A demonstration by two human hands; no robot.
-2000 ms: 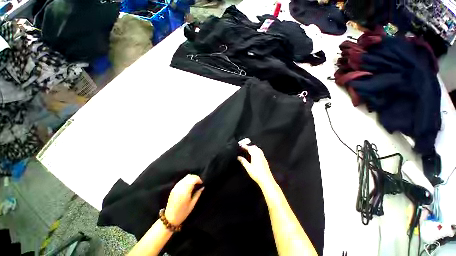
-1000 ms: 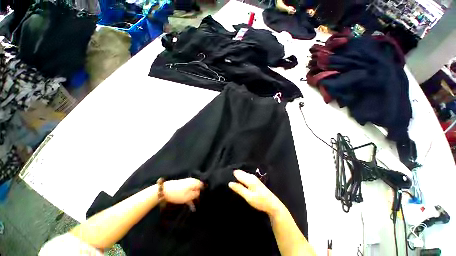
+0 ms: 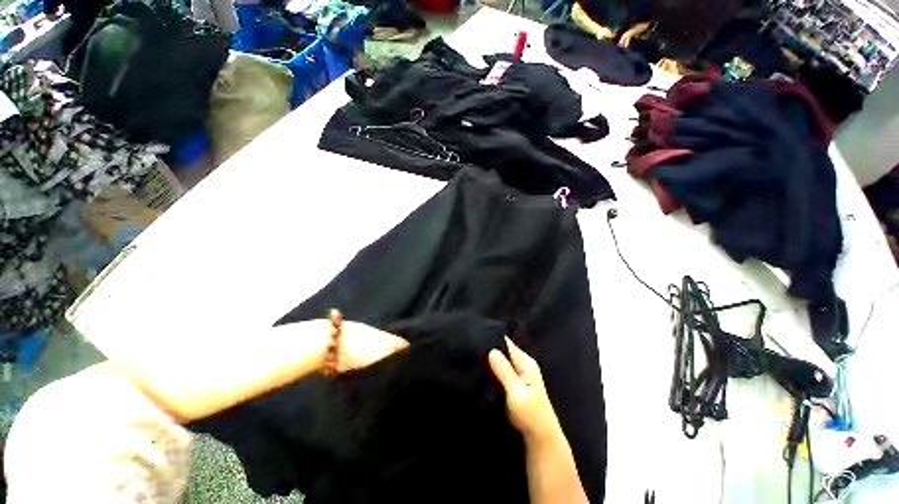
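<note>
A large flared black garment (image 3: 522, 258) lies on the white table, its narrow waist at the far end with a pale loop at the right. A second black piece (image 3: 424, 433) lies bunched over its near part. My left hand (image 3: 370, 346) reaches in from the left; its fingers are hidden by the bunched cloth, so its grip does not show. My right hand (image 3: 519, 379) holds the right edge of the bunched cloth, thumb on top.
Black garments with a wire hanger (image 3: 409, 133) lie at the far end of the white table (image 3: 246, 226). A navy and maroon pile (image 3: 749, 177) is at far right. A black corded tool (image 3: 779, 369) and bundled cable lie at right. Another person's hands (image 3: 611, 30) show at the top.
The bunched black cloth now covers more of the lower garment. My left hand has moved under or behind the cloth, and my left arm reaches further across. The pale loop near my right hand is no longer visible.
</note>
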